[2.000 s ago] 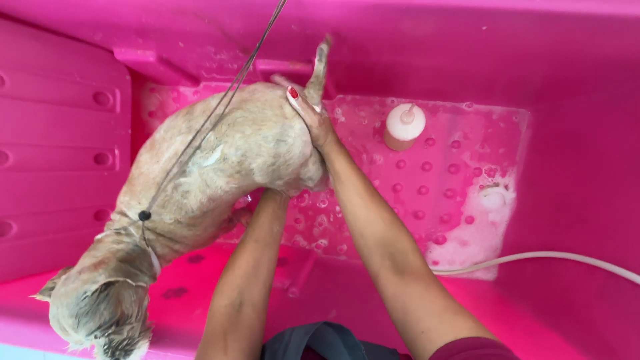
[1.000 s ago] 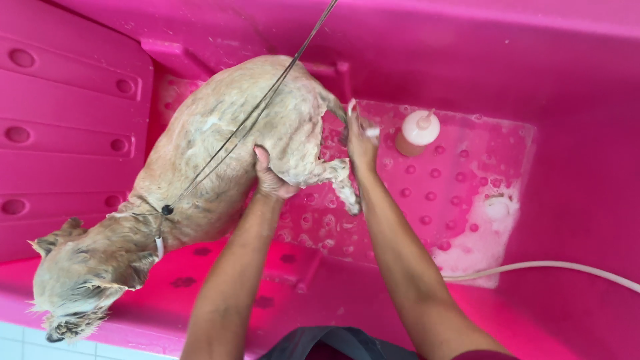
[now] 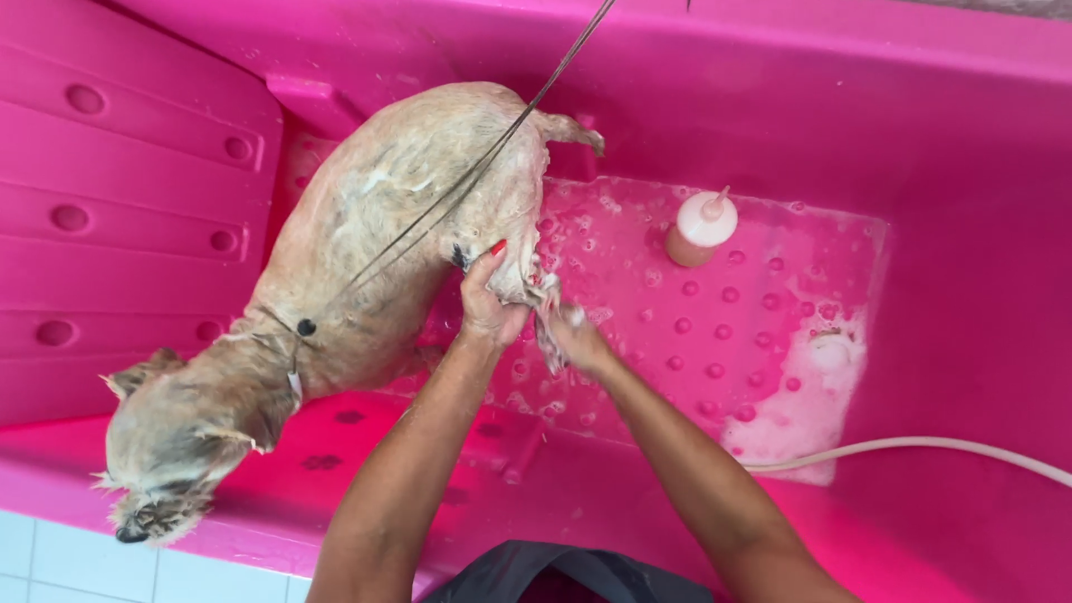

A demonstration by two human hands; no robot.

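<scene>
A wet, lathered light-coated dog (image 3: 394,218) stands in a pink plastic tub, its head over the near rim at the lower left. A thin cord leash (image 3: 511,134) with a black bead runs from its neck to above. My left hand (image 3: 494,306) is closed around the upper part of a hind leg, a red thumbnail showing. Just to the right, my right hand (image 3: 574,335) is on the lower part of that leg, blurred, with suds on the fingers; its grip is partly hidden. The dog's tail sticks out toward the right.
A squeeze bottle (image 3: 699,226) with a pale cap and nozzle stands on the studded tub floor. White foam (image 3: 796,410) lies around the drain area at the right. A pale hose (image 3: 921,441) enters from the right. The tub's near rim (image 3: 251,532) borders light floor tiles.
My left hand has moved from beneath the dog's rear onto the hind leg. My right hand has come down from near the tail to the lower leg. The dog's tail now points right.
</scene>
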